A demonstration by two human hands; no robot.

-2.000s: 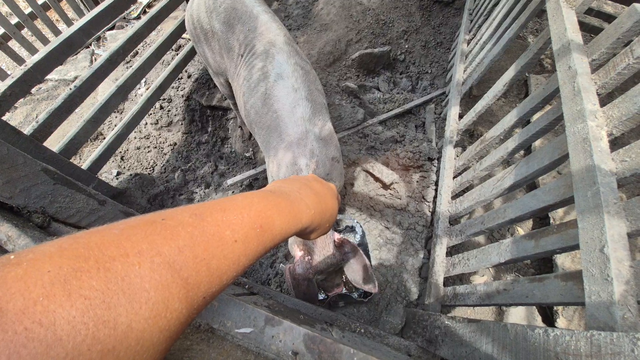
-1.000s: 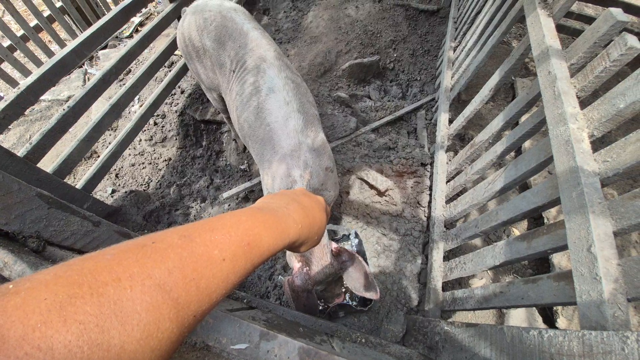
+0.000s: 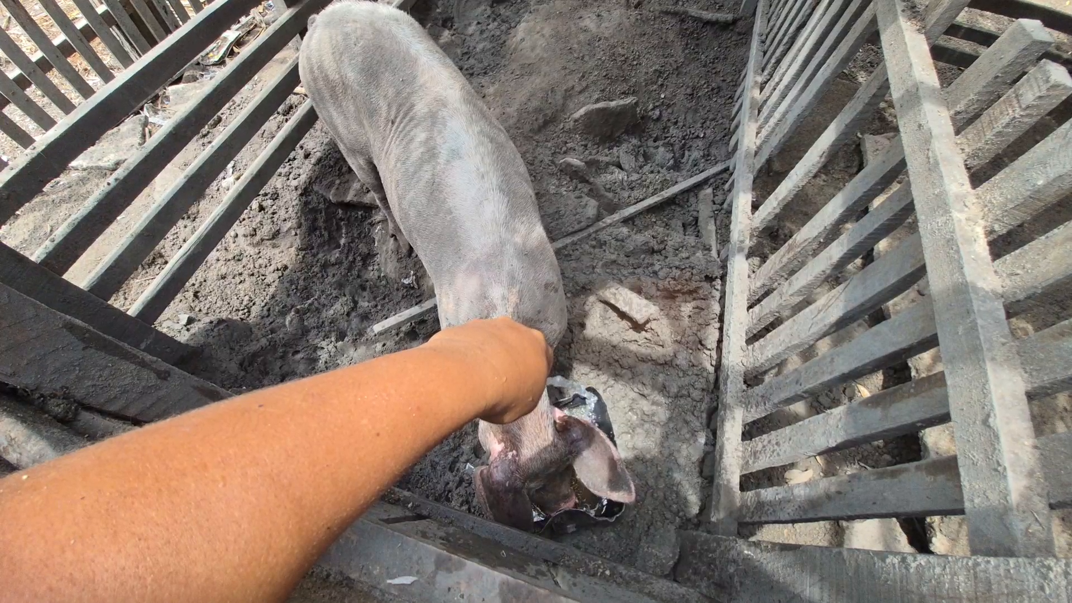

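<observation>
A grey pig [image 3: 469,184] stands in a wooden pen, its head low over a dark container [image 3: 599,410] with wet contents. Its ears hang to either side, and its snout is hidden. From the left edge reaches my left arm, with my left hand [image 3: 511,368] over the back of the pig's neck. The fingers are bent down out of sight, so whether they grip anything does not show. My right hand is out of the frame.
Slatted wooden fences stand left [image 3: 167,159] and right [image 3: 946,251]. A wooden beam [image 3: 469,561] crosses the near side. A thin stick [image 3: 645,205] and stones [image 3: 607,117] lie on the muddy ground around the pig.
My left hand stays over the pig's neck, slightly shifted along it. The pig's head remains down at the container.
</observation>
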